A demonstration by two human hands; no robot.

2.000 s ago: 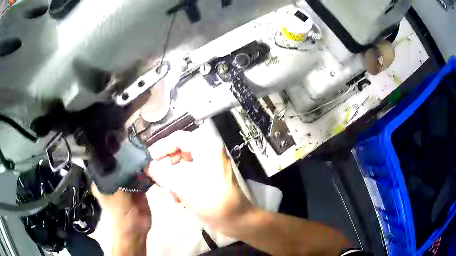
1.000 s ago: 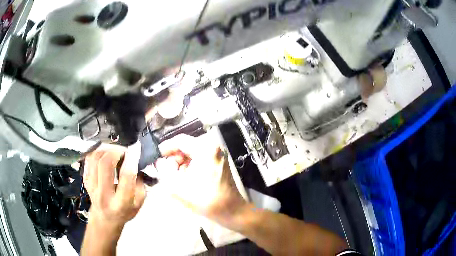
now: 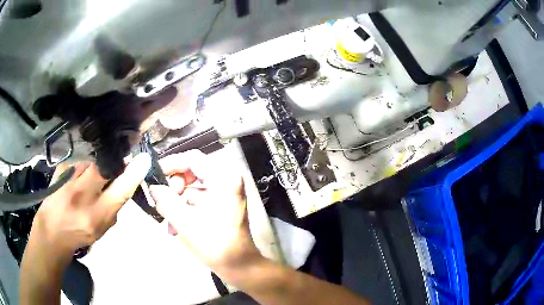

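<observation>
A small black fabric piece (image 3: 154, 170) is at the needle area of the pale grey sewing machine (image 3: 179, 30), seen edge-on between my hands. My left hand (image 3: 83, 202) pinches its left side with thumb and fingers. My right hand (image 3: 206, 205) holds its right side, fingers curled. A dark part of the piece also shows below the fingertips. The dark presser foot area (image 3: 110, 128) is just above my left fingers and partly hides the needle point. The narrow cylinder arm (image 3: 191, 140) runs right from the fabric.
A black bundle (image 3: 18, 205) lies at the far left. An oily linkage (image 3: 289, 125) sits on the machine bed, with a white yellow-labelled spool (image 3: 355, 44) and a tan disc (image 3: 447, 92) behind. A blue crate (image 3: 438, 238) holding dark pieces is at right. A white cloth (image 3: 292, 241) hangs near the table edge.
The fabric was spread wide under the needle area two seconds ago and now shows as a narrow edge. My left hand came up from below it to grip its left side. The view has shifted.
</observation>
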